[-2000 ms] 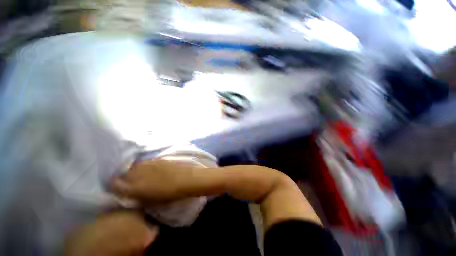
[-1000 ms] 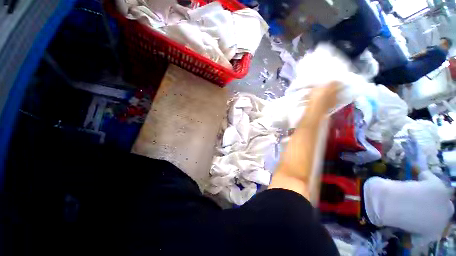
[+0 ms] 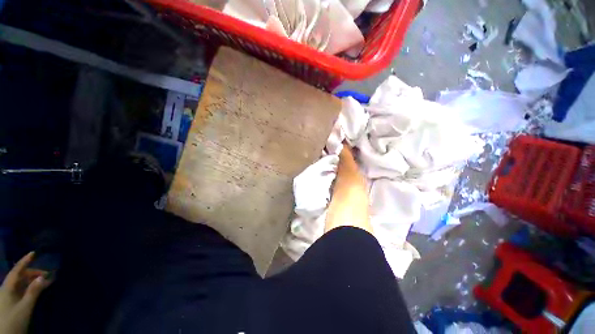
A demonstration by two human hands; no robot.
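A heap of cream cloth (image 3: 408, 140) lies on the floor right of a worn wooden board (image 3: 254, 137). My right hand (image 3: 346, 156) reaches down into the near left part of this heap. The wrist and forearm show, but the fingers are hidden among the folds, so I cannot tell their grip. My left hand (image 3: 23, 293) is at the bottom left edge, partly cut off, with thumb and finger apart and nothing visible in it.
A red lattice crate (image 3: 313, 55) holding cream cloth pieces stands at the top, beyond the board. More red crates (image 3: 538, 182) stand at the right. White scraps litter the grey floor. A pale metal bar (image 3: 98, 62) crosses the dark area at left.
The view has swung from the machine table to the floor. My right hand has gone from cloth on the table, past white cloth, down into the floor heap. My left hand shows again at lower left.
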